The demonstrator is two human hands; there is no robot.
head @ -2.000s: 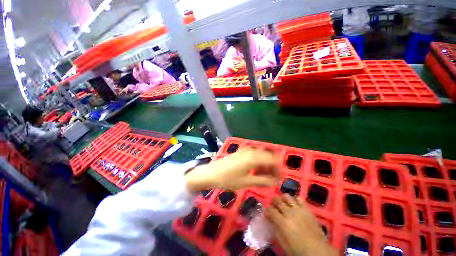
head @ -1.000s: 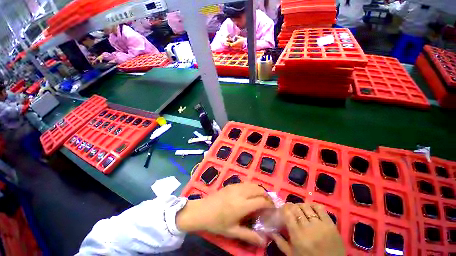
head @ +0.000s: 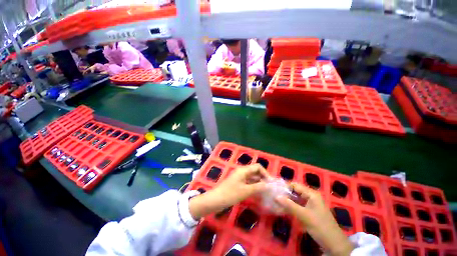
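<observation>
My left hand and my right hand are close together above the red-orange tray. Crumpled, shiny clear film is between them, blurred, with my left fingertips on it. A small dark piece, seemingly a watch case, shows between my right thumb and fingers, mostly hidden. The tray's pockets hold dark rounded-square watch cases, such as one at the right. My hands and sleeves hide part of the tray.
A second filled tray adjoins at right. Stacked trays stand across the green bench. A metal post, black upright object, white strips and a white marker lie left. Other trays are far left; people in pink sit opposite.
The view has shifted. Both hands have risen from low over the tray's near part, still together at the film. A dark piece now shows in my right fingers. The paper slip is no longer visible.
</observation>
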